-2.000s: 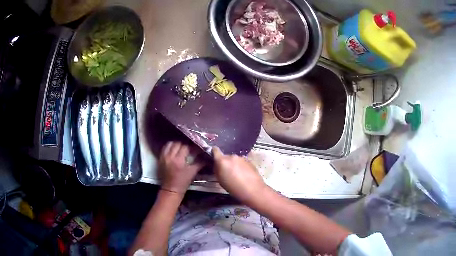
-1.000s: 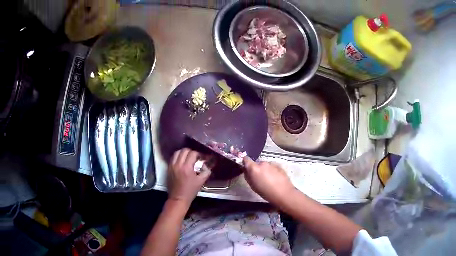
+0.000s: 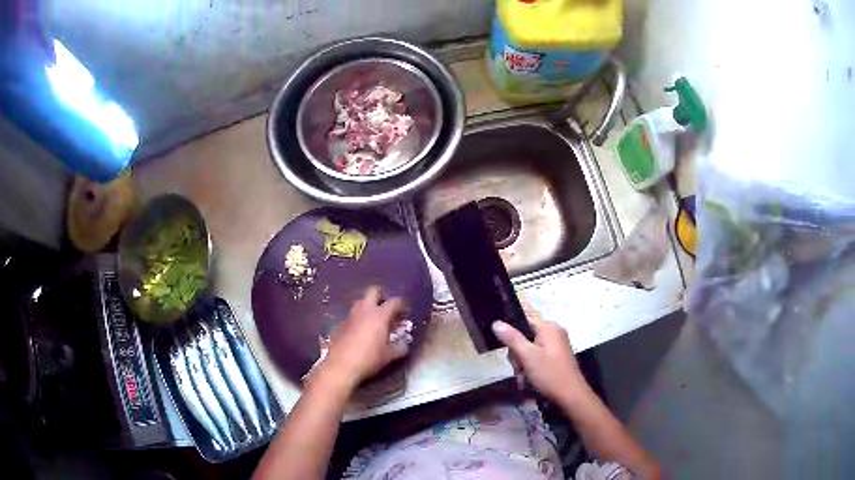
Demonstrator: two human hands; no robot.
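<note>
My right hand (image 3: 542, 352) grips the handle of a cleaver (image 3: 478, 277), its broad dark blade raised over the counter and sink edge, right of the chopping board. My left hand (image 3: 370, 328) is over the right part of the round dark purple chopping board (image 3: 291, 323), fingers curled around some cut pork pieces (image 3: 401, 331); the palm side is hidden. Chopped garlic (image 3: 298, 262) and sliced ginger (image 3: 343, 242) lie on the board's far side. More cut pork (image 3: 370, 122) is in the inner metal bowl (image 3: 323, 155), inside a wider metal basin (image 3: 286, 141).
A tray (image 3: 246, 448) of several fish (image 3: 220, 380) and a bowl of green vegetable (image 3: 169, 262) are at left, by the cooker (image 3: 127, 356). A sink (image 3: 544, 202), detergent jug (image 3: 553, 47), spray bottle (image 3: 652, 145) and hanging plastic bag (image 3: 778, 272) are at right.
The view has turned and shifted. The cleaver has left the board, moved right and turned its broad side up. My left hand has moved right across the board onto the cut pieces.
</note>
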